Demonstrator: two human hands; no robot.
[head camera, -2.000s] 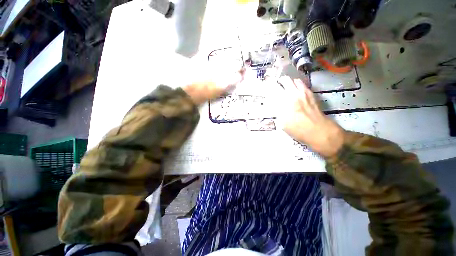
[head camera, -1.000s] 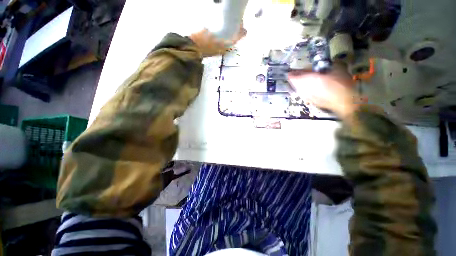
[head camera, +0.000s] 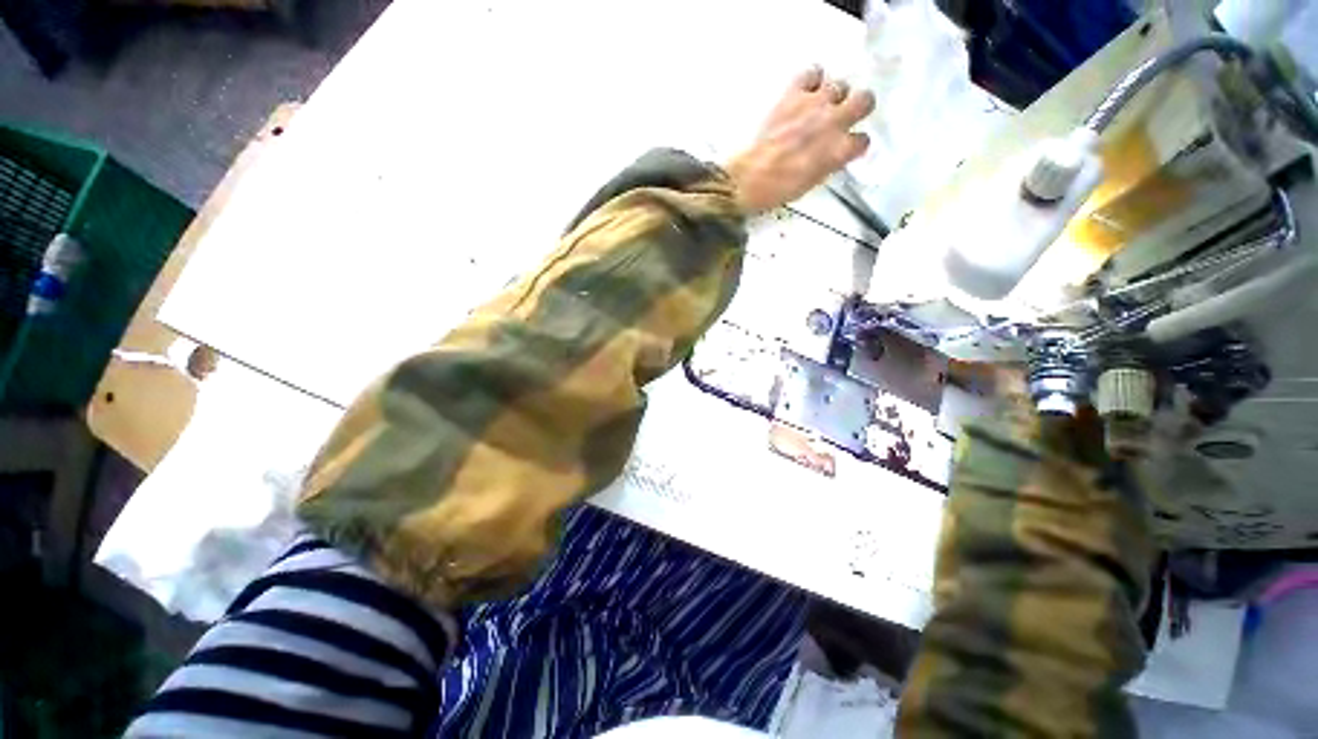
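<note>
My left hand (head camera: 810, 137) is over the far part of the white machine table (head camera: 434, 188), with its fingers apart and nothing visible in it. A heap of white fabric (head camera: 918, 87) lies just beyond its fingertips. My right hand (head camera: 1000, 384) is mostly hidden by the machine head and thread parts; only a small patch of skin shows beyond the sleeve, so its grip cannot be seen. The presser foot (head camera: 843, 329) and the metal needle plate (head camera: 824, 400) show between my arms, with no fabric visible under the foot.
A white lamp (head camera: 1019, 217) on a flexible neck hangs over the machine bed. Thread tension knobs (head camera: 1125, 390) are beside my right sleeve. White cloth (head camera: 217, 498) drapes at lower left, beside a wooden board (head camera: 145, 404). A green crate (head camera: 123, 231) stands at far left.
The view has turned and shifted, showing more of the table's left side and the lamp. My left hand has moved to the far white heap. My right hand has gone behind the machine head parts.
</note>
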